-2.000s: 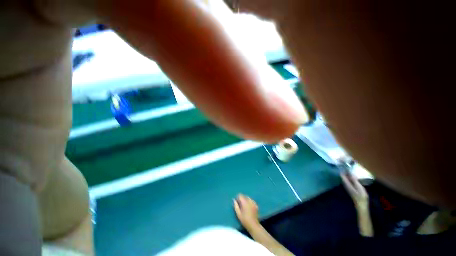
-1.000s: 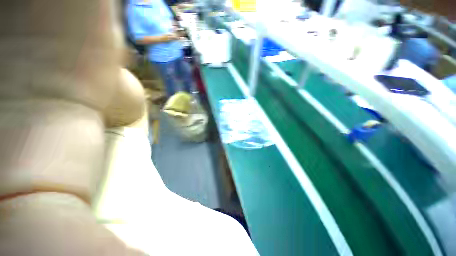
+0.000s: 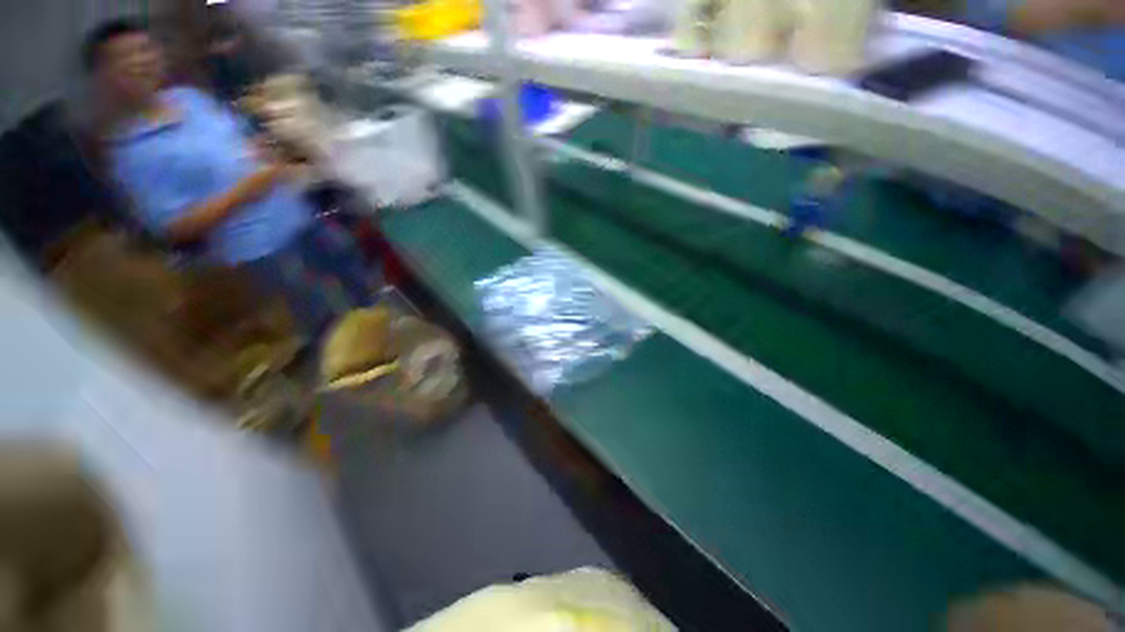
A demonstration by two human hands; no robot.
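Observation:
A crinkled clear bag with silvery-blue contents lies on the green bench. At the lower left edge, a blurred brownish shape, perhaps my left hand, is cut off beside a large pale grey-white surface. At the lower right edge, a blurred skin-toned patch, perhaps my right hand, is mostly out of view. The fingers of both are hidden, and I cannot tell whether they hold anything.
A green belt runs beside the bench under a white shelf with a dark flat object. A person in a light blue shirt stands at the upper left near a tan sack. A pale yellow shape shows at the bottom.
The view has swung left along the bench, showing the bag, the sack and the person. The large close fingers that covered much of the view have gone from it.

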